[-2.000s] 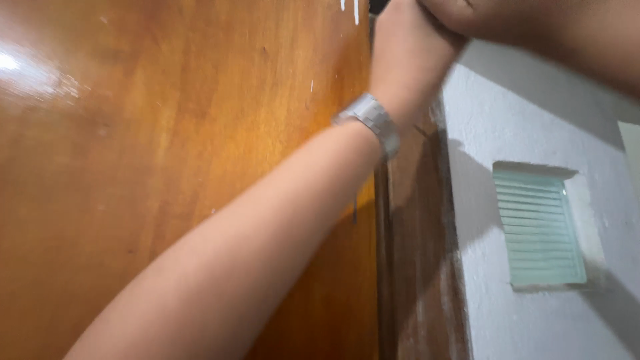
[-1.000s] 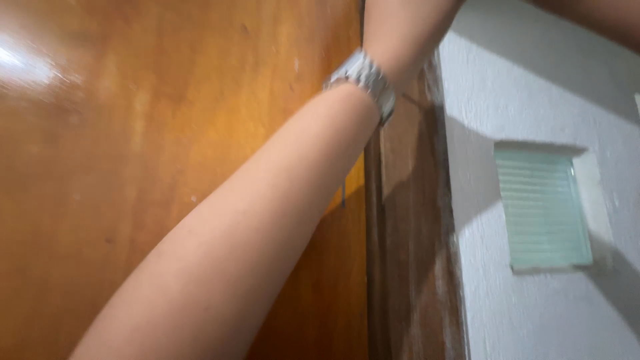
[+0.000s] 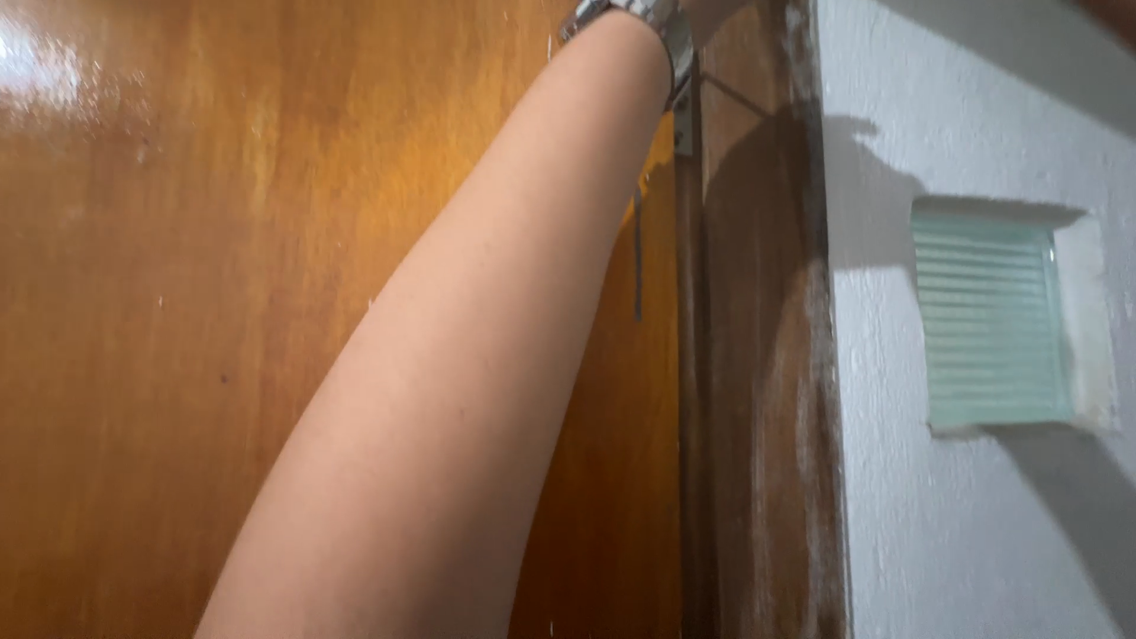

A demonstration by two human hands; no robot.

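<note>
My left forearm reaches up across a varnished wooden door [image 3: 195, 293], with a metal-band wristwatch [image 3: 661, 27] at the wrist. My left hand lies beyond the top edge of the view, so its fingers and anything in them are hidden. Beside the wrist, a small metal plate [image 3: 682, 131] sits at the door's edge. A thin dark strip [image 3: 637, 257] hangs or lies on the door just right of the forearm; which one I cannot tell. My right hand is out of view; only a dark blurred bit of what may be the other arm shows at the top right corner.
A dark brown wooden door frame [image 3: 754, 399] with scuffed, whitish patches runs along the door's right side. Next to it is a rough white wall [image 3: 887, 532] with a ribbed glass block [image 3: 994, 324] set in a recess. Shadows of the arms fall on frame and wall.
My left wrist and watch have moved up to the top edge of the view. The right arm, plain across the top right two seconds ago, has almost left the view.
</note>
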